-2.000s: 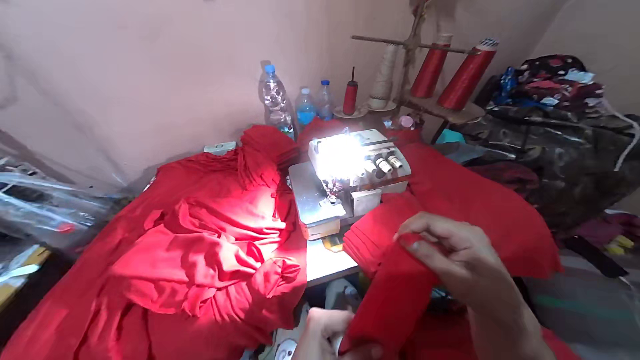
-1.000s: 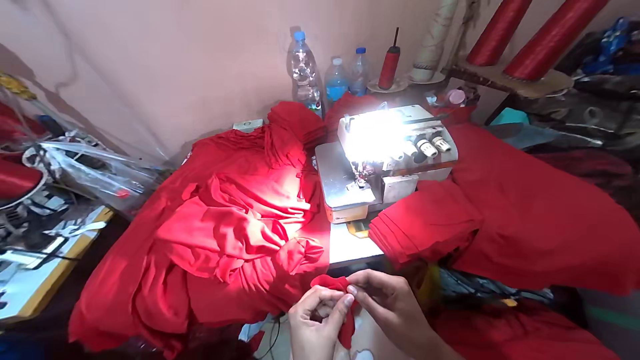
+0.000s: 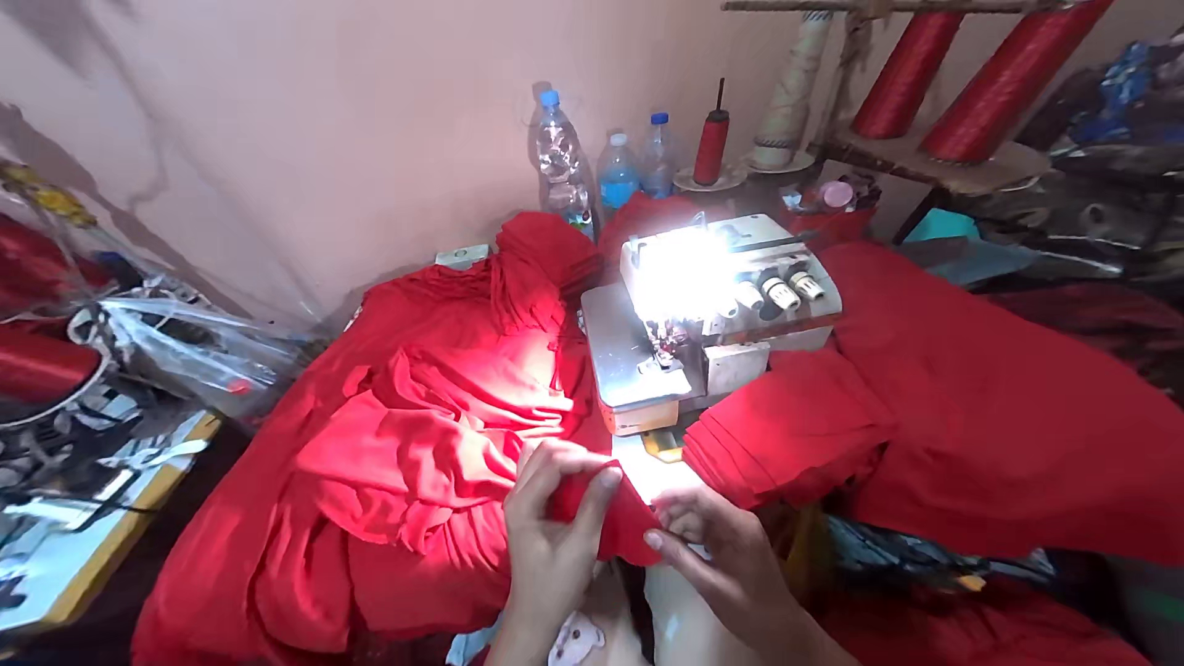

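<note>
A small piece of red fabric (image 3: 629,523) is pinched between my two hands, just in front of the sewing machine. My left hand (image 3: 560,504) grips its upper left edge between thumb and fingers; my right hand (image 3: 708,546) pinches its right edge. Beyond them stands an overlock sewing machine (image 3: 740,287), its lamp glaring over the needle area. Heaped red cloth (image 3: 416,462) lies left of the machine. Folded red pieces (image 3: 786,421) are stacked at its front right, beside a wide spread of red fabric (image 3: 1017,398).
Plastic bottles (image 3: 561,153) and a small red thread spool (image 3: 711,148) stand behind the machine near the wall. Large red thread cones (image 3: 1004,83) are on a stand at the back right. At left, a yellow-edged board (image 3: 120,546) holds assorted items near clear plastic wrapping (image 3: 185,338).
Two seconds ago my hands held a red piece beside the folded stack; now they hold red fabric farther left. Since one second ago my hands have moved apart, stretching out the bunched piece. The view has shifted.
</note>
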